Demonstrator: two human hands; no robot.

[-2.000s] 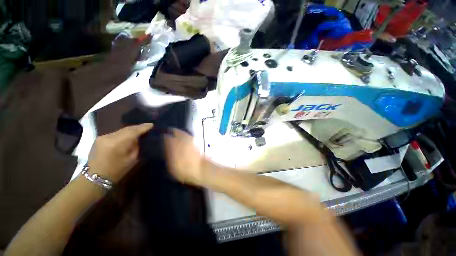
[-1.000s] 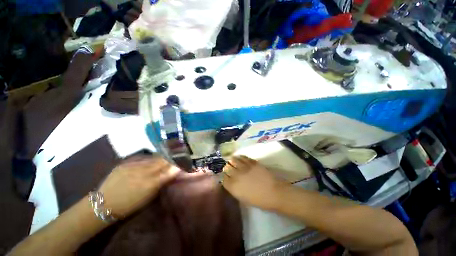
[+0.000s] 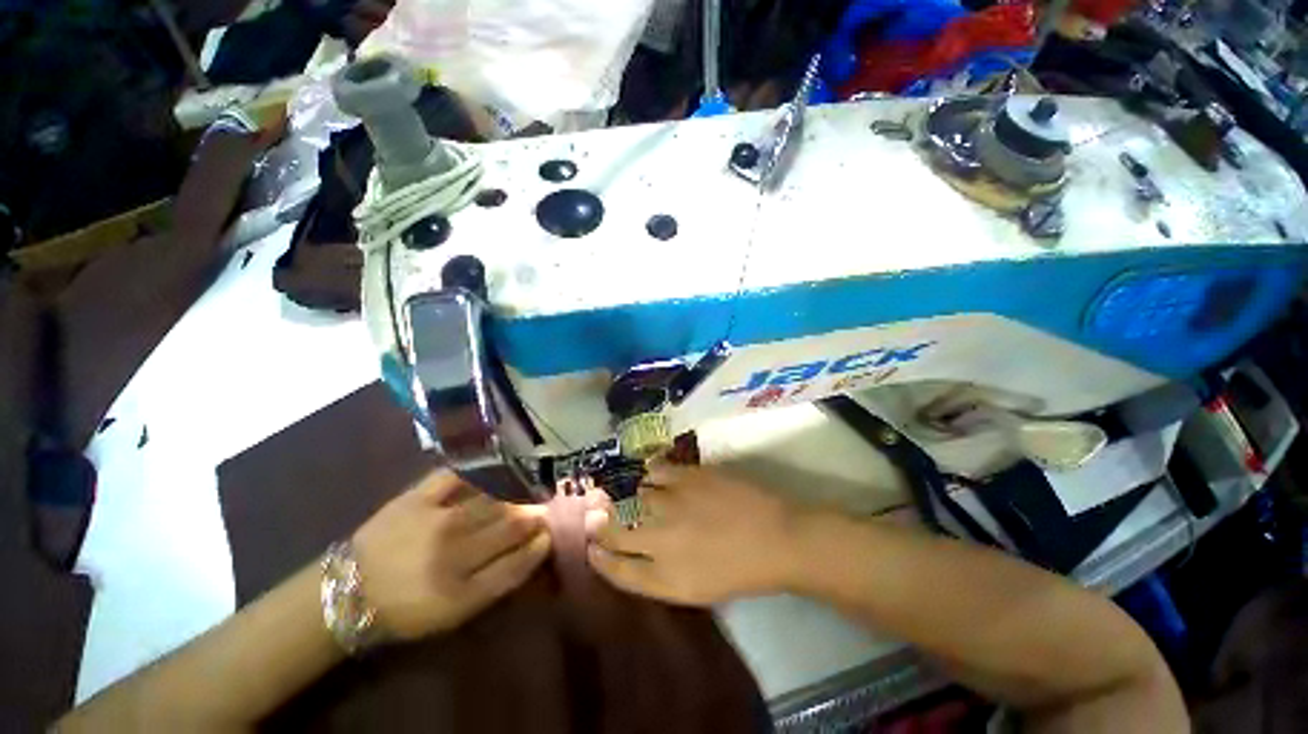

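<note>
A dark brown fabric panel [image 3: 574, 667] lies under the lit left end of the white and blue sewing machine [image 3: 803, 244] and hangs towards me. Part of it spreads flat to the left. My left hand [image 3: 445, 556] pinches the cloth just left of the presser foot [image 3: 578, 466]. My right hand [image 3: 703, 531] holds the cloth on the right, its fingers close to the presser foot. A narrow lit strip of the cloth shows between my fingertips. The needle is hard to make out.
Scissors [image 3: 918, 480] and a crumpled pale cloth [image 3: 1054, 442] lie under the machine arm. A small tray [image 3: 1241, 430] is at the right edge. Dark folded pieces [image 3: 319, 265] lie behind the head's left end. More brown cloth [image 3: 144, 316] is at the left.
The cloth and both hands moved from left of the machine to its presser foot. Since one second ago, the hands have closed in on a narrow strip of cloth, and the view has shifted slightly.
</note>
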